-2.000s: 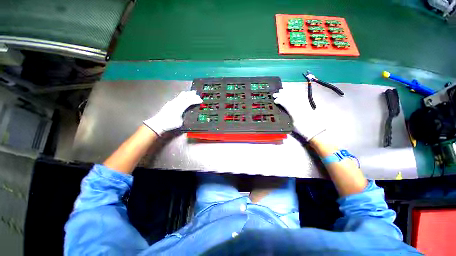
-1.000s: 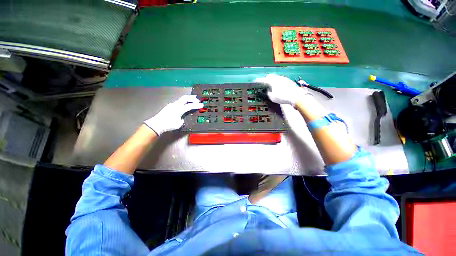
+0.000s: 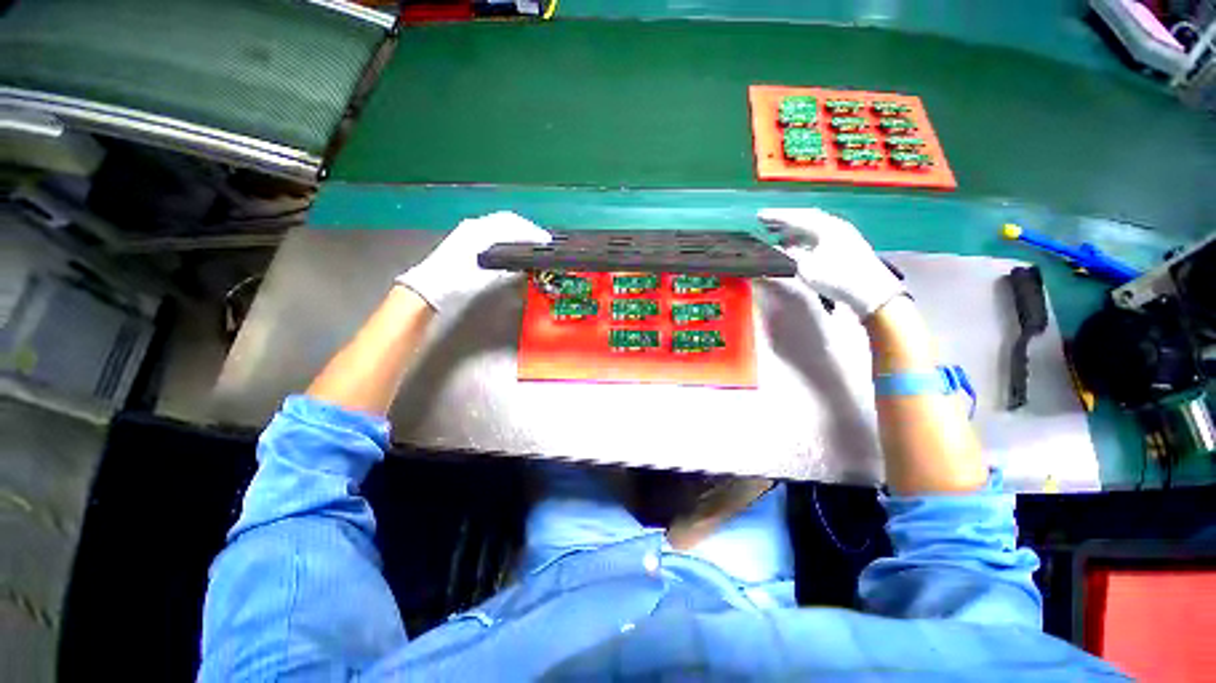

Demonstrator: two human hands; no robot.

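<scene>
The black solder pallet (image 3: 638, 251) is raised and tilted steeply, seen nearly edge-on. My left hand (image 3: 474, 256), in a white glove, holds its left end. My right hand (image 3: 834, 260), also gloved, holds its right end. Below and nearer me, a red-orange foam sheet (image 3: 574, 360) lies on the metal sheet with several green circuit boards (image 3: 635, 311) on it. The pallet hides the sheet's far edge. The flush cutters are mostly hidden behind my right hand; only small dark handle parts show.
A second foam sheet (image 3: 787, 171) with boards lies on the green belt (image 3: 574, 107). A black brush (image 3: 1024, 334), a blue tool with yellow tip (image 3: 1074, 250) and a round black fan (image 3: 1118, 340) are at right. A bin (image 3: 1083, 600) with red foam is at lower right.
The pallet has been lifted and tilted up off the foam sheet, uncovering the boards. My right hand has moved to the pallet's right end; my left hand has risen with its left end.
</scene>
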